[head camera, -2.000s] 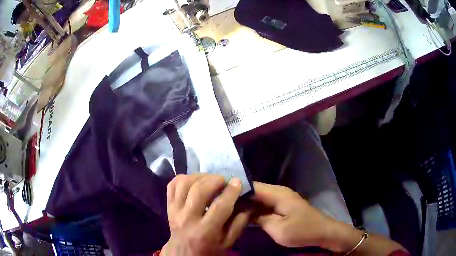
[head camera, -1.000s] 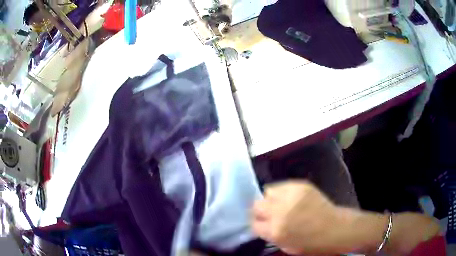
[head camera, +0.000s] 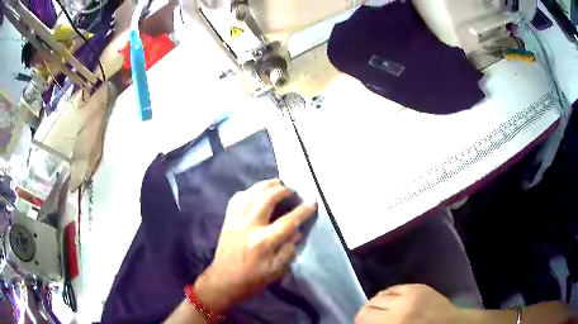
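Observation:
The garment panel (head camera: 168, 253) lies on the white table left of centre, dark purple with a pale grey-blue face (head camera: 329, 253) along its right side. A squarish dark grey-purple pocket piece (head camera: 237, 161) lies on it, with a thin dark strip above. My left hand (head camera: 260, 231), with a red bracelet, is on the panel's right part, dark cloth pinched between thumb and fingers. My right hand (head camera: 405, 307) is at the bottom, its fingertips closed on the panel's lower right edge. The lower edge of the panel runs out of the picture.
The needle area of the sewing machine (head camera: 269, 69) is above the panel. A dark curved piece with a small label (head camera: 405, 60) lies right of it. A bright blue long shape (head camera: 141, 79) hangs at upper left. A printed ruler (head camera: 475, 152) runs along the table's front edge.
My left hand has come back into view from below and moved up onto the panel. My right hand has moved down and right. The view has shifted, showing more of the machine head.

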